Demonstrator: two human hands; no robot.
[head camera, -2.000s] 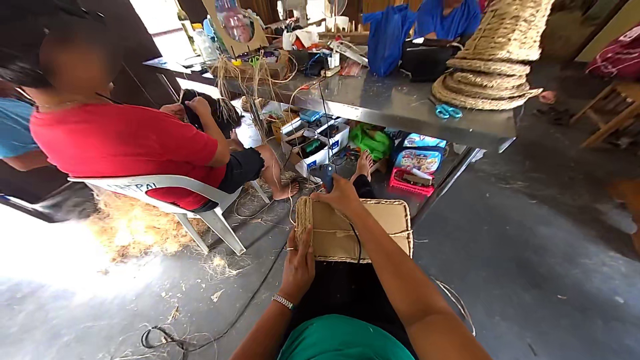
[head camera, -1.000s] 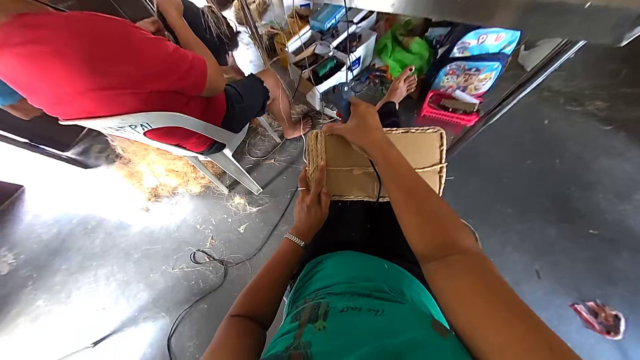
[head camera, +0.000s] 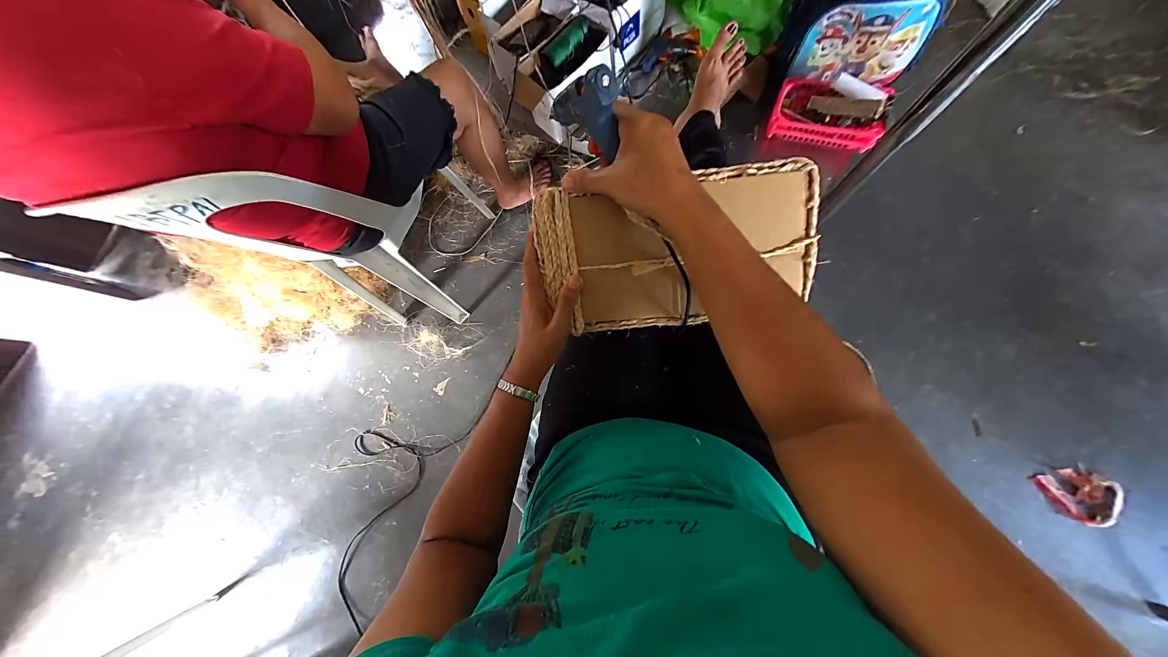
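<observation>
A flat cardboard panel (head camera: 630, 297) edged with braided natural-fibre rope (head camera: 555, 242) lies over my lap, with a thin fibre strand across its middle. My left hand (head camera: 546, 315) grips its left edge, the thumb on the rope and the fingers hidden beneath. My right hand (head camera: 643, 164) holds a dark blue glue gun (head camera: 598, 109) above the panel's upper left corner, its nozzle hidden. A black cord (head camera: 683, 287) hangs across the cardboard below my right wrist.
A person in a red shirt sits on a white plastic chair (head camera: 265, 192) at the left. Loose fibre (head camera: 274, 292) and a black cable (head camera: 415, 449) lie on the floor. Ahead are a pink basket (head camera: 826, 137), a cartoon-printed bag (head camera: 862, 41) and a metal table leg (head camera: 949, 96).
The view has tilted down from the table. Both hands stay at the panel's left side, my right hand still holding the glue gun.
</observation>
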